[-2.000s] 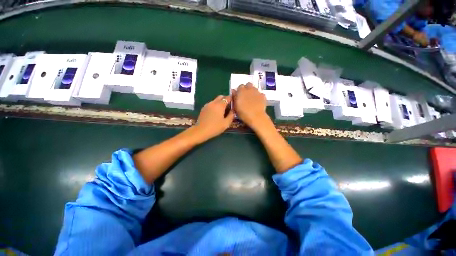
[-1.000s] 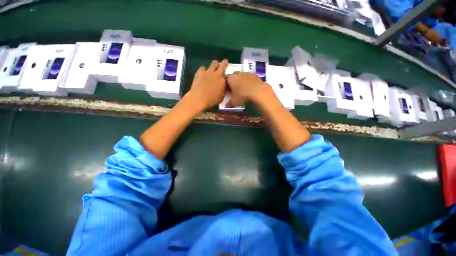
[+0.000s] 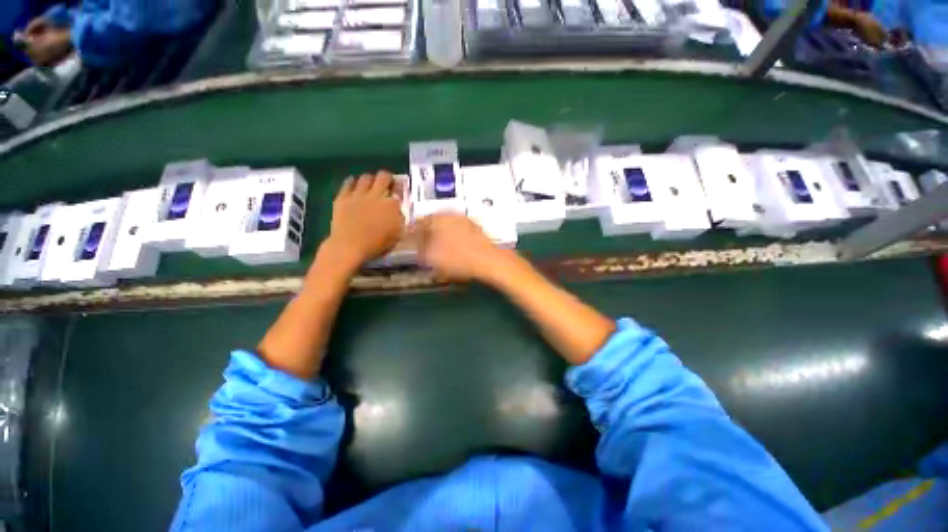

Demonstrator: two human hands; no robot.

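My left hand (image 3: 366, 220) lies on a white box (image 3: 399, 256) at the near edge of the green belt, its fingers over the box's left and top part. My right hand (image 3: 454, 247) is blurred at the right side of the same box. My hands cover most of the box, and I cannot tell what the right fingers hold. Just behind and to the right stands a white retail box with a dark purple picture (image 3: 445, 180). A white box with a small dark hole (image 3: 489, 197) is beside it.
More retail boxes (image 3: 270, 211) line the green belt (image 3: 343, 112) left and right. A chipped edge rail (image 3: 665, 260) runs before the dark green bench (image 3: 447, 353). Trays of flat units (image 3: 567, 23) stand across the belt. Another person's hand (image 3: 46, 42) is at upper left.
The view has turned left, so boxes and hands appear shifted and more trays show at the top. My left hand stays on the box; my right hand is now blurred by motion.
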